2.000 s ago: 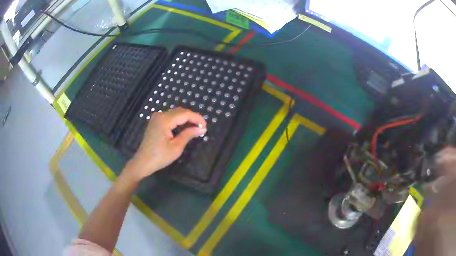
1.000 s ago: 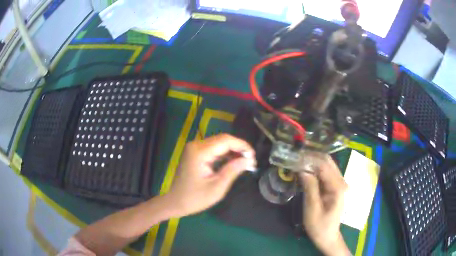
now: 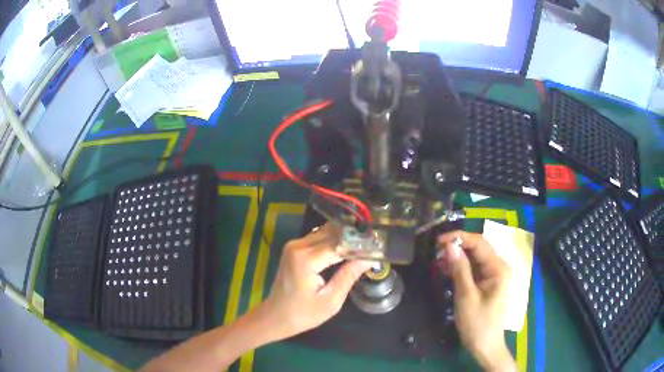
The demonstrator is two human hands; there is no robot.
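Note:
The toggle press (image 3: 378,152) stands upright in the centre, its red lever grip (image 3: 384,20) raised at the top. My left hand (image 3: 314,276) has its fingertips at the brass ring of the fixture nest (image 3: 377,294), under the clear test head (image 3: 362,243); the small part there is mostly hidden by the fingers. My right hand (image 3: 477,283) is right of the nest and pinches a small whitish round component (image 3: 454,244) between thumb and finger. Red test leads (image 3: 280,156) loop into the head from the left.
Two black trays lie at left, the fuller tray (image 3: 149,254) beside a darker tray (image 3: 75,261). More black trays (image 3: 608,272) lie at right. A pale yellow slip (image 3: 510,272) is beside my right hand. The monitor (image 3: 291,33) stands behind; loose papers (image 3: 171,91) lie back left.
The view has swung right to centre the press. My left hand went from the left tray to the nest with a small part. My right hand has moved from the nest to its right.

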